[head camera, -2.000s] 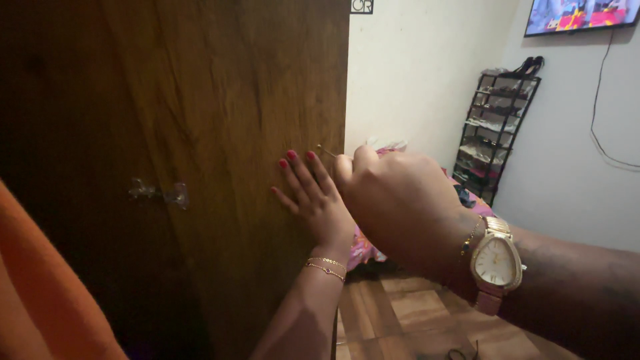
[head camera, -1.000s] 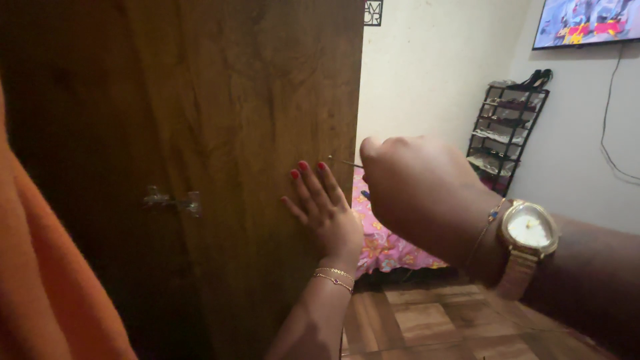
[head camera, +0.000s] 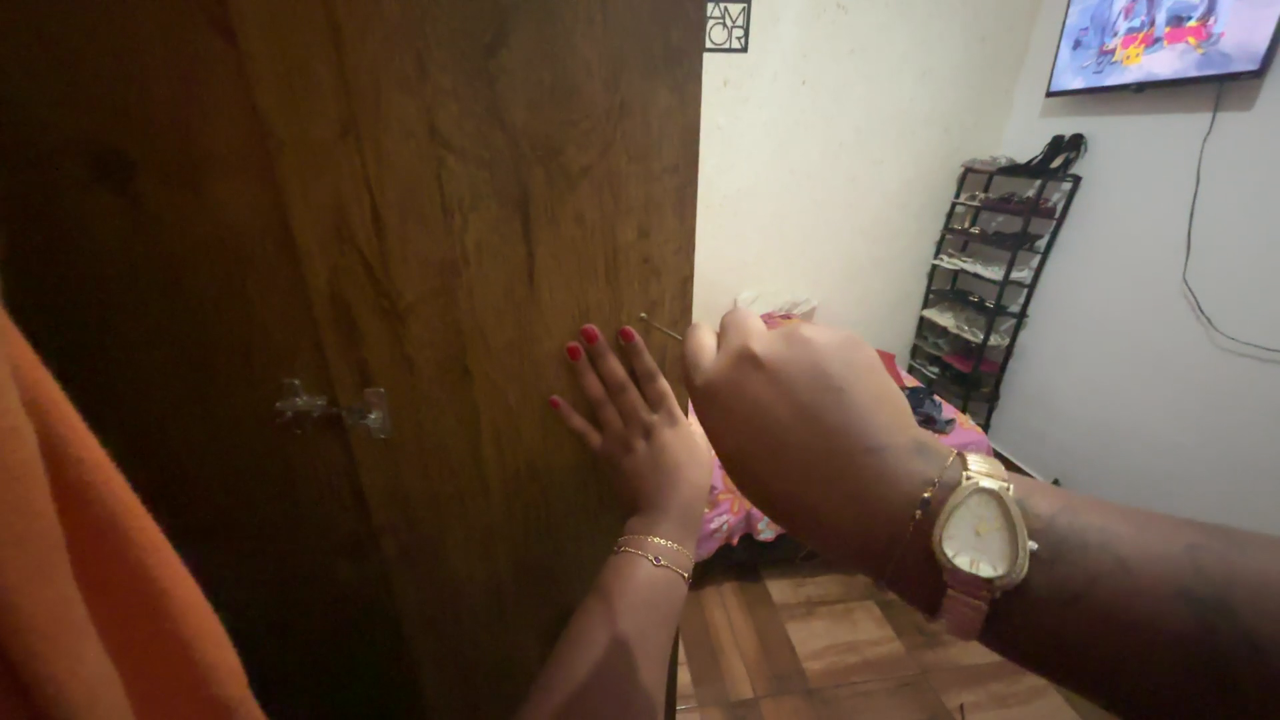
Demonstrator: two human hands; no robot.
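Note:
My left hand (head camera: 640, 435), with red nails and thin gold bracelets, lies flat with spread fingers on a dark brown wooden door or panel (head camera: 450, 250). To its right, my right hand (head camera: 800, 420) is closed on a thin metal rod (head camera: 662, 328). The rod's small tip is near the panel's right edge, just above my left fingertips; the rest is hidden in my fist. A gold-toned watch (head camera: 983, 532) is on the right wrist. A clear fitting (head camera: 335, 407) sits on the panel to the left.
Orange fabric (head camera: 100, 540) hangs at the left. Beyond the panel are a bed with a pink floral cover (head camera: 735, 520), a black shoe rack (head camera: 990, 290), a wall-mounted television (head camera: 1160, 45) with a hanging cable (head camera: 1187, 250), and a patterned floor (head camera: 830, 640).
My right wrist has turned, so the watch face sits at a different angle than one second ago. My left hand has stayed flat on the panel. The view has shifted slightly.

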